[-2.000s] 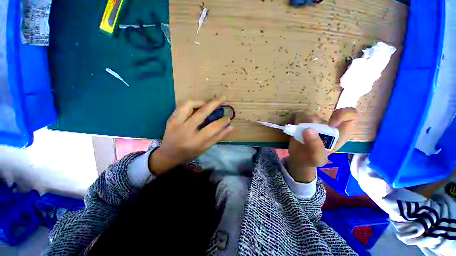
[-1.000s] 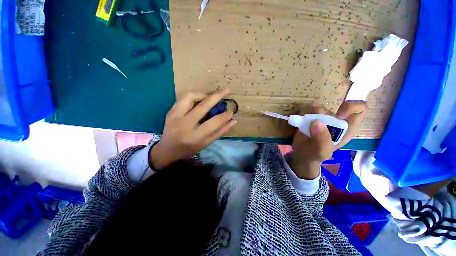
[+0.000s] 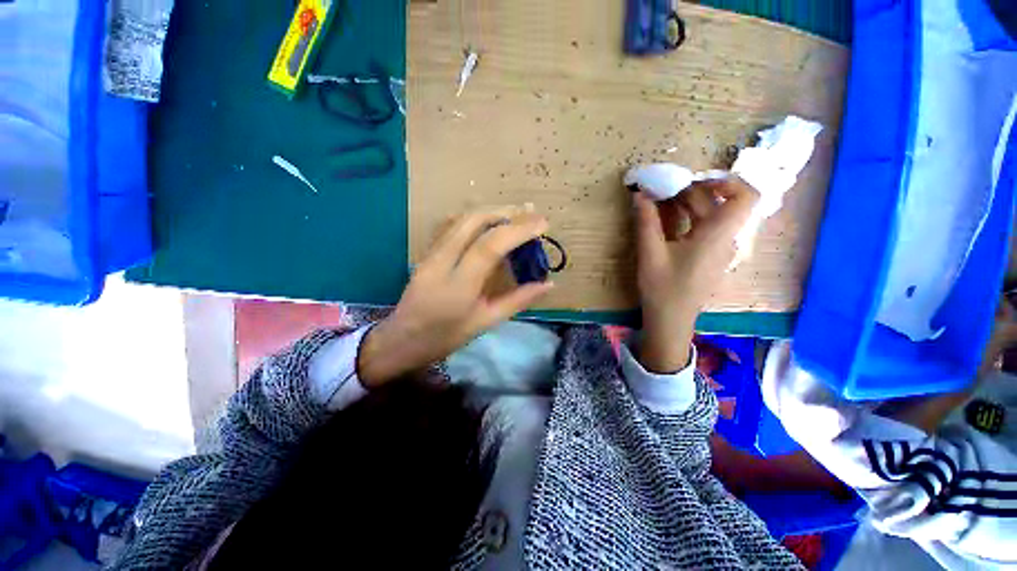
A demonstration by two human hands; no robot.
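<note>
My left hand [image 3: 463, 279] holds a small dark blue-grey part [image 3: 530, 262] with a black loop between thumb and fingers, over the near part of the cardboard mat [image 3: 524, 167]. The loop points right. My right hand [image 3: 691, 240] is at the white glue bottle [image 3: 660, 180], fingers around its nozzle side. The bottle lies tilted with its nozzle pointing right, toward the crumpled white tissue [image 3: 775, 162]. Whether the fingers still grip the bottle is hard to tell.
Another dark part with a loop [image 3: 649, 28] is at the mat's far edge. Scissors [image 3: 357, 103], a dark U-shaped piece [image 3: 361, 161] and a yellow-green packet [image 3: 299, 47] lie left. Blue bins [image 3: 118, 167] [image 3: 853, 223] flank the bench. A person's striped sleeve [image 3: 926, 480] shows right.
My right hand has moved up the mat, and the bottle has turned from nozzle-left to nozzle-right beside the tissue. My left hand still holds the dark part. The view has shifted.
</note>
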